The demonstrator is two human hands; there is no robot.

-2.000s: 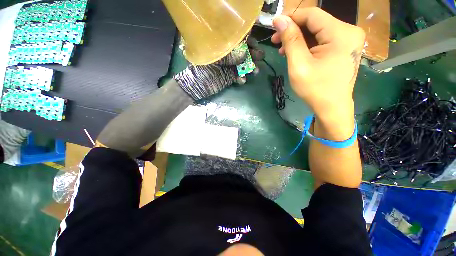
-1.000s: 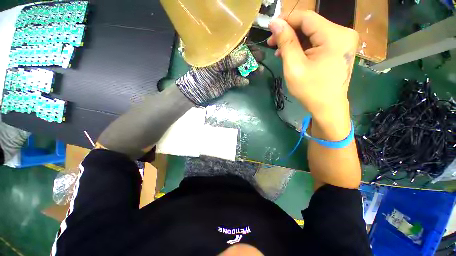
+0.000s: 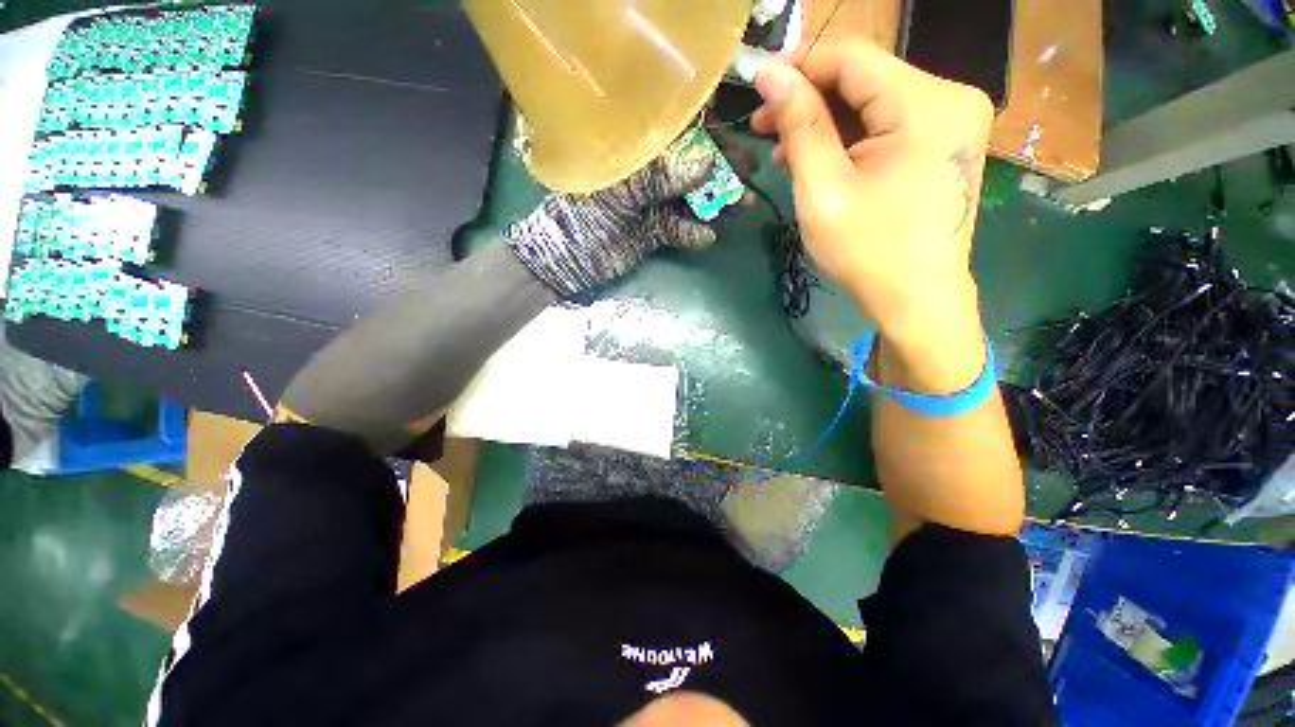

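Observation:
My left hand (image 3: 614,225), in a striped knit glove with a grey sleeve, holds a small green-and-white circuit board (image 3: 712,188) at its fingertips, beside the rim of the amber fume hood (image 3: 604,85). The hood hides some of the gloved fingers. My right hand (image 3: 878,171), bare with a blue wrist strap (image 3: 937,399), is right of the hood. Its thumb and forefinger are pinched on a very fine thread, which looks like solder wire (image 3: 820,31). A thin black cable (image 3: 793,270) lies on the green bench below the hands.
Rows of board panels (image 3: 142,97) lie on a black sheet (image 3: 341,171) at left. White paper (image 3: 568,391) is at the bench's near edge. A black cable pile (image 3: 1165,384) is at right, above a blue bin (image 3: 1179,611). A wooden shelf (image 3: 1058,85) stands at the back.
My right hand has moved slightly left, and its pinched fingertips are closer to the hood's rim. The board has shifted slightly right with my left hand.

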